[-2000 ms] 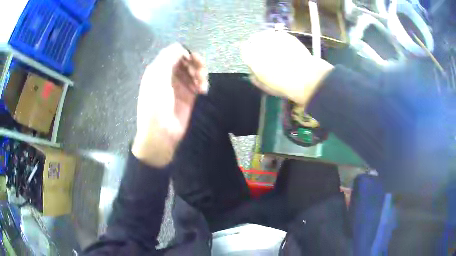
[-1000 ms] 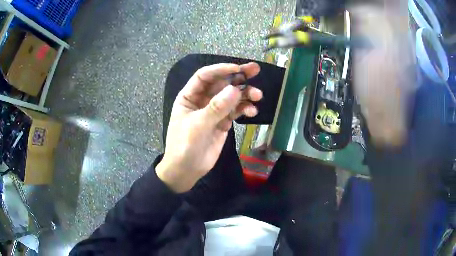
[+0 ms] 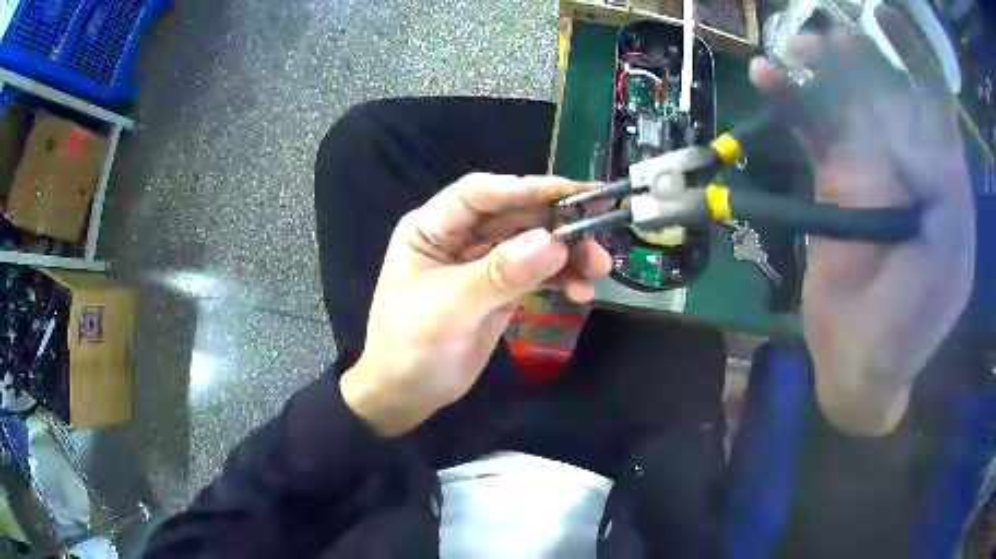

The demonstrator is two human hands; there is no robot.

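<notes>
My right hand (image 3: pixel 890 207) holds circlip pliers (image 3: pixel 675 190) by their black and yellow handles, with the two thin tips pointing left and apart. My left hand (image 3: pixel 459 284) is bare, with thumb and fingers pinched around a small dark ring (image 3: pixel 554 218) at the plier tips. The ring is mostly hidden by fingers. Behind the pliers, the black lock housing (image 3: pixel 704 66) lies open side up on the green bench, showing green boards and red and white wires. The brass drive plate (image 3: pixel 660 235) is partly hidden by the pliers.
Small silver keys (image 3: pixel 754 249) lie right of the housing. A white strip (image 3: pixel 687 55) sticks up from the housing top. Round white tubs (image 3: pixel 912 38) and a wooden tray edge (image 3: pixel 612 13) are at the back. A blue crate (image 3: pixel 82 44) and cardboard boxes (image 3: pixel 101 349) stand at left.
My right hand has brought the pliers from the bench's far side to my left fingertips. The view has shifted, and more of the housing top shows.
</notes>
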